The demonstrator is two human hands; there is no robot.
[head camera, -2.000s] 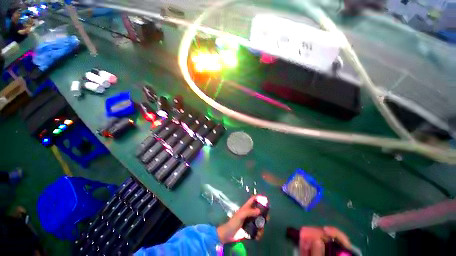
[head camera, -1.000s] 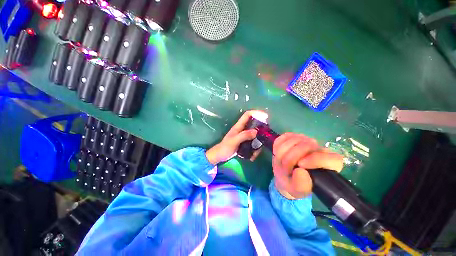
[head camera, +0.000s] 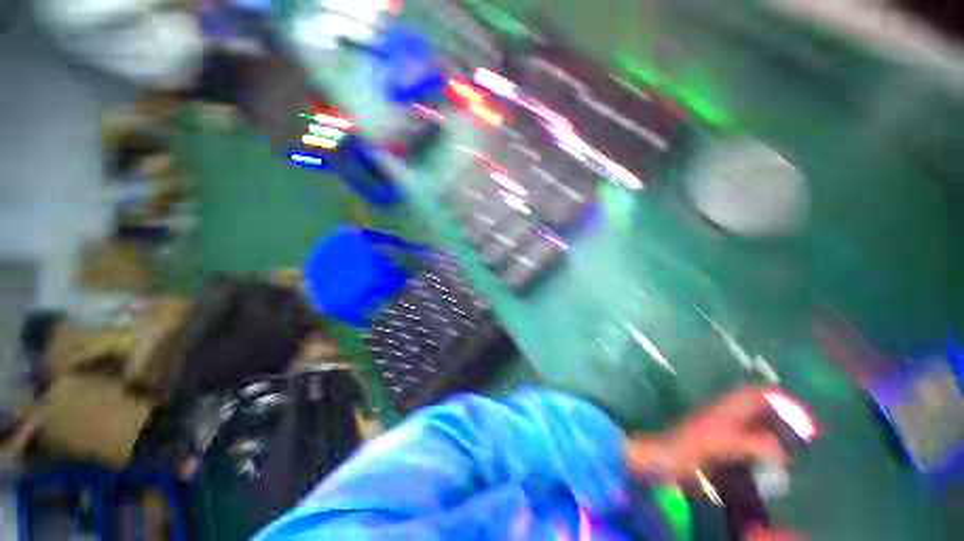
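Observation:
The picture is strongly blurred. My left hand [head camera: 706, 442], in a blue sleeve, is at the lower right and holds a black speaker unit [head camera: 743, 495] with a glowing red-white end near the fingertips. A small skin-coloured patch at the bottom edge, just below the unit, may be part of my right hand [head camera: 778, 535]; the rest is cut off. The screwdriver cannot be made out. The blue screw tray [head camera: 932, 414] is at the right edge, beyond my left hand.
Rows of black units [head camera: 518, 196] with coloured lights lie on the green bench. A grey round disc [head camera: 748, 188] is right of them. A lower stack of units [head camera: 428, 333] and a blue stool [head camera: 352, 277] are left of the bench edge. Dark clothing and boxes show at far left.
The view has swung left, so bench things and my left hand appear further right. My left hand still holds the unit. My right hand and the screwdriver have mostly left the picture.

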